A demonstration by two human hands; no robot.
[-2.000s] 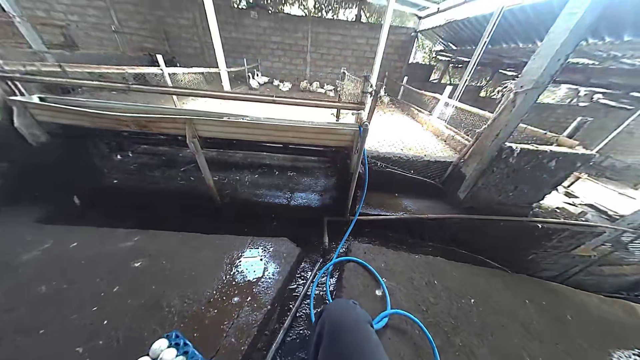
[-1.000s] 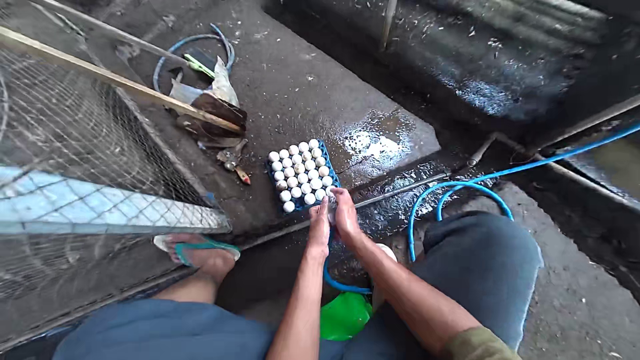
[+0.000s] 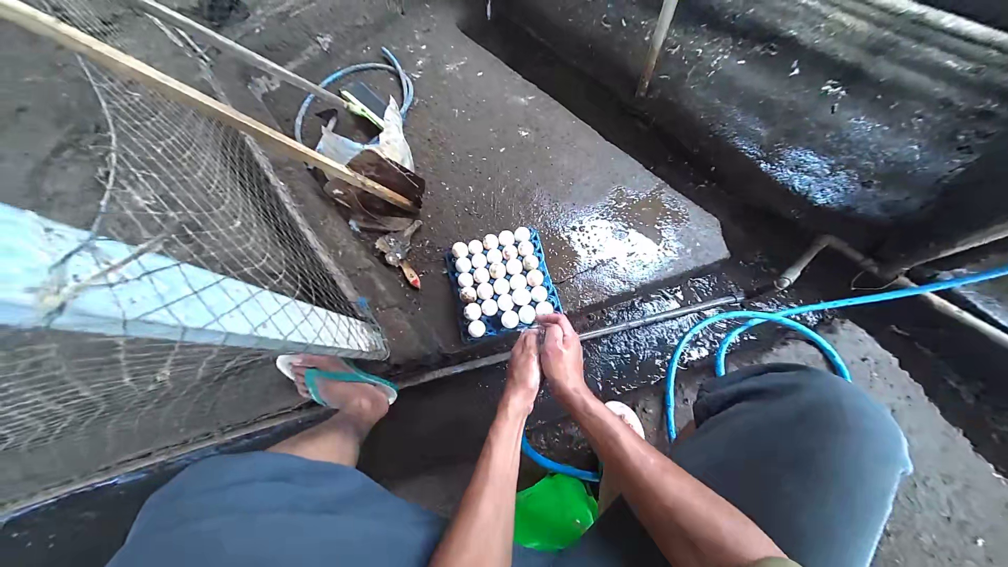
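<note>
A blue plastic egg tray point(image 3: 463, 309) filled with rows of white eggs point(image 3: 502, 285), some with brown stains, lies on the wet concrete floor. At its near right corner my left hand point(image 3: 523, 364) and my right hand point(image 3: 562, 353) are pressed close together, palms facing. Whether something small lies between them is hidden by the fingers. One egg place at the near edge of the tray shows no egg. Below my forearms a bright green plastic object point(image 3: 555, 510) shows partly between my legs.
A blue hose point(image 3: 732, 315) loops at the right beside a metal pipe point(image 3: 661, 316). Netting point(image 3: 236, 228) and a pale blue post point(image 3: 157, 283) stand at the left. A wood-handled shovel point(image 3: 386, 177), a paintbrush point(image 3: 409, 274) and a coiled hose point(image 3: 303, 114) lie beyond.
The view has swung down from the pens to the egg tray between the first frame and the second. Since one second ago my hands remain together at the tray's corner.
</note>
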